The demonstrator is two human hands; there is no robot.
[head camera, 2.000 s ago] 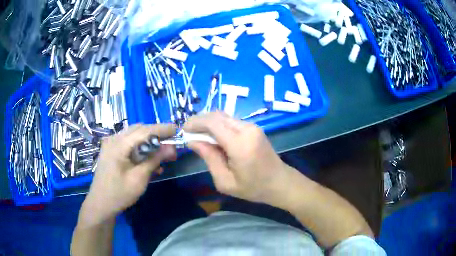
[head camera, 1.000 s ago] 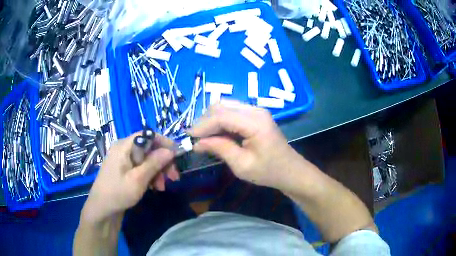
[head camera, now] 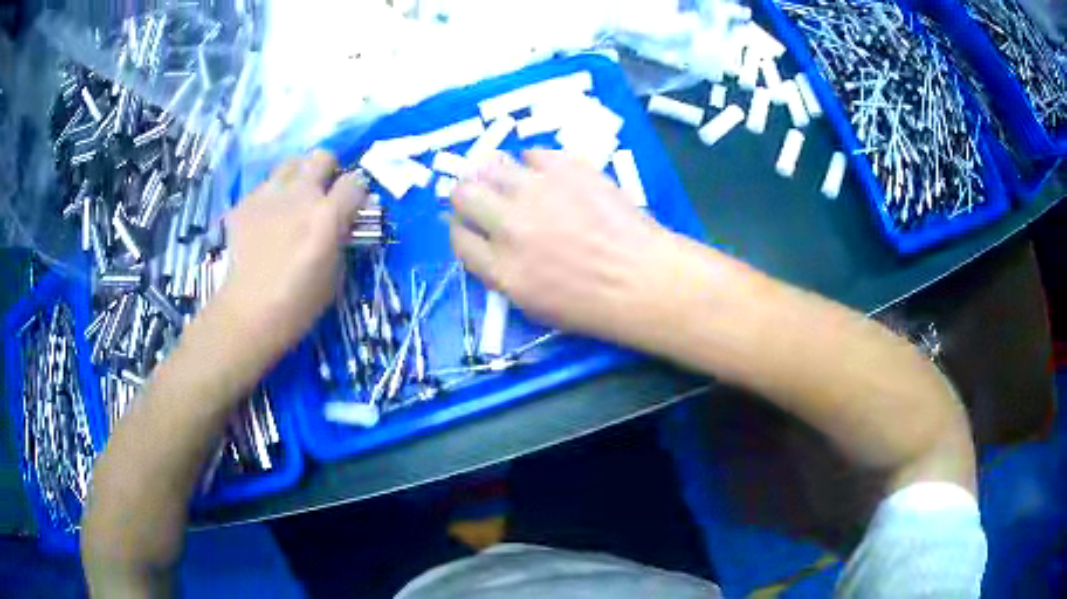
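Observation:
The middle blue tray [head camera: 503, 404] lies before me. Thin rods with dark collars [head camera: 369, 334] lie in its left part. White sleeves [head camera: 410, 164] lie along its back, and one [head camera: 494, 322] stands out near the middle. My left hand [head camera: 287, 234] is over the tray's left edge, with several short metal tubes [head camera: 369, 222] in its curled fingers. My right hand [head camera: 556, 240] is over the tray's middle, its fingertips at the white sleeves. It is blurred, and its fingers hide whether it holds anything.
Metal tubes [head camera: 129, 211] are heaped at left, partly under clear plastic. A narrow tray of rod-like pieces [head camera: 53, 410] is at far left. Trays of rod-like pieces [head camera: 901, 129] are at right. Loose white sleeves [head camera: 790, 152] lie on the green table. A cardboard box [head camera: 995, 339] is below the table edge.
My hands have parted from each other and moved forward over the middle tray. The small piece that was between their fingertips no longer shows. The view has shifted slightly.

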